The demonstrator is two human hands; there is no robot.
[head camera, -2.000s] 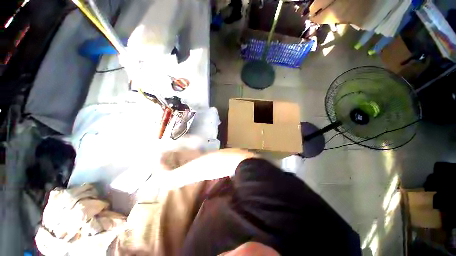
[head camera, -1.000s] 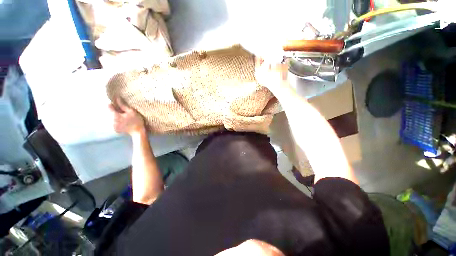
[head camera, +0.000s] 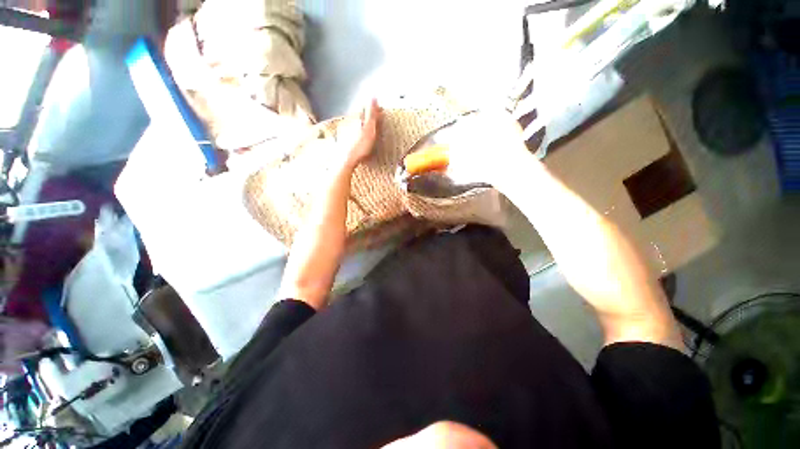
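A tan woven garment (head camera: 298, 184) lies on the pale table at my waist. The steam iron (head camera: 430, 184) stands on the garment's right part, with its orange-brown handle showing. My right hand (head camera: 478, 153) is shut on the iron's handle, washed out by glare. My left hand (head camera: 364, 131) lies on the garment left of the iron, fingers pointing to the far side; whether it grips the cloth is hidden.
A crumpled tan pile (head camera: 254, 61) lies at the table's far side beside a blue bar (head camera: 175, 105). Hose and cord lines (head camera: 614, 26) run off at upper right. A cardboard box (head camera: 605, 149), a dark disc (head camera: 728, 110) and a fan (head camera: 754, 377) stand on the floor at right.
My right hand has taken the iron from its parked place onto the garment. My left hand has moved from the garment's left edge to its middle. The view has turned.
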